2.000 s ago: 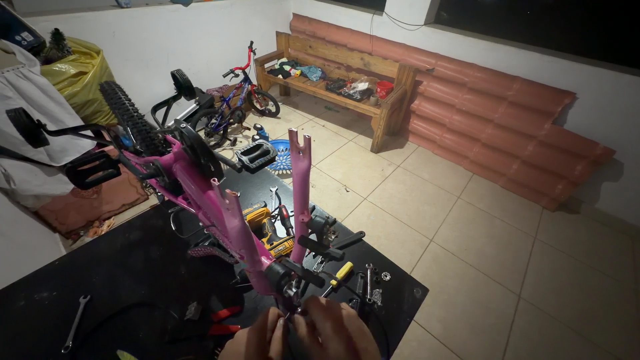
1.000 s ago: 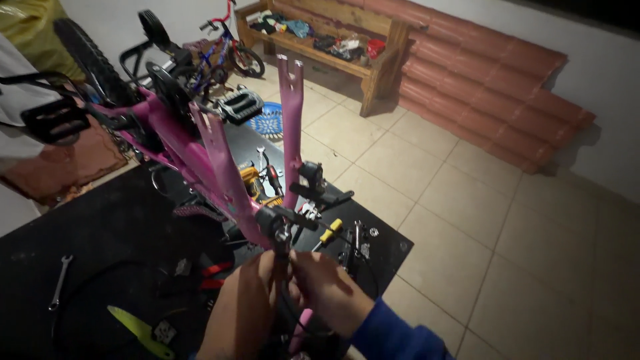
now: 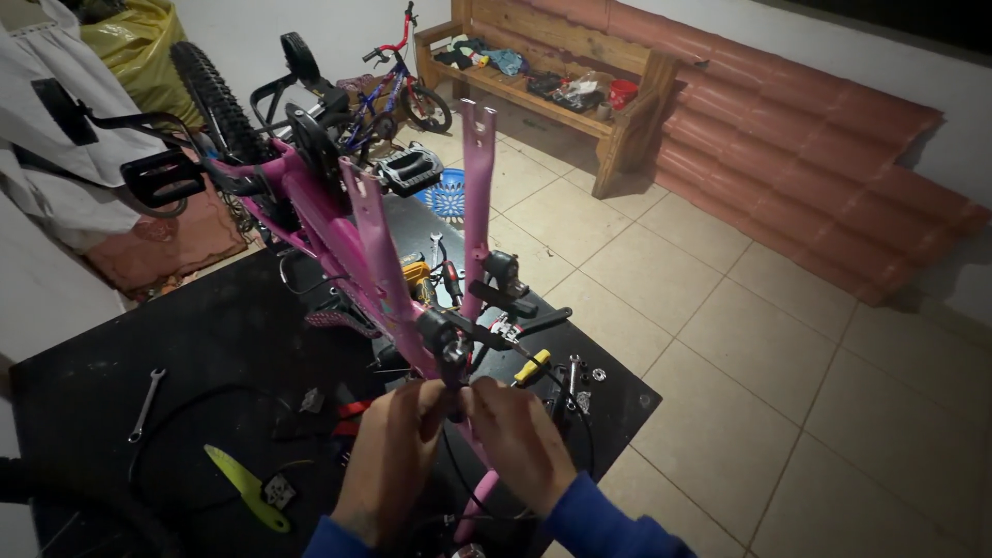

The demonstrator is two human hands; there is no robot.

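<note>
A pink bicycle frame (image 3: 333, 225) stands upside down on the black table, its bare front fork (image 3: 479, 178) pointing up. Black V-brake arms (image 3: 449, 333) are mounted on the fork legs, and a black cable runs from them. My left hand (image 3: 399, 442) and my right hand (image 3: 515, 434) meet at the lower end of the nearer brake arm, fingertips pinched together around a small dark part there. The fingers hide most of that part, so its exact kind cannot be told. Just below the hands, the pink handlebar (image 3: 477, 504) shows.
On the black table (image 3: 256, 333) lie a combination wrench (image 3: 147, 403), a green-handled knife (image 3: 248, 484), a yellow-handled screwdriver (image 3: 532, 367), another wrench (image 3: 573, 380) and a yellow power tool (image 3: 418, 279). Beyond are a blue basket (image 3: 446, 194), a small bicycle (image 3: 387, 101) and a wooden bench (image 3: 558, 101).
Both hands stay together at the brake on the fork. The view has shifted, showing more of the forearms and sleeves than two seconds ago.
</note>
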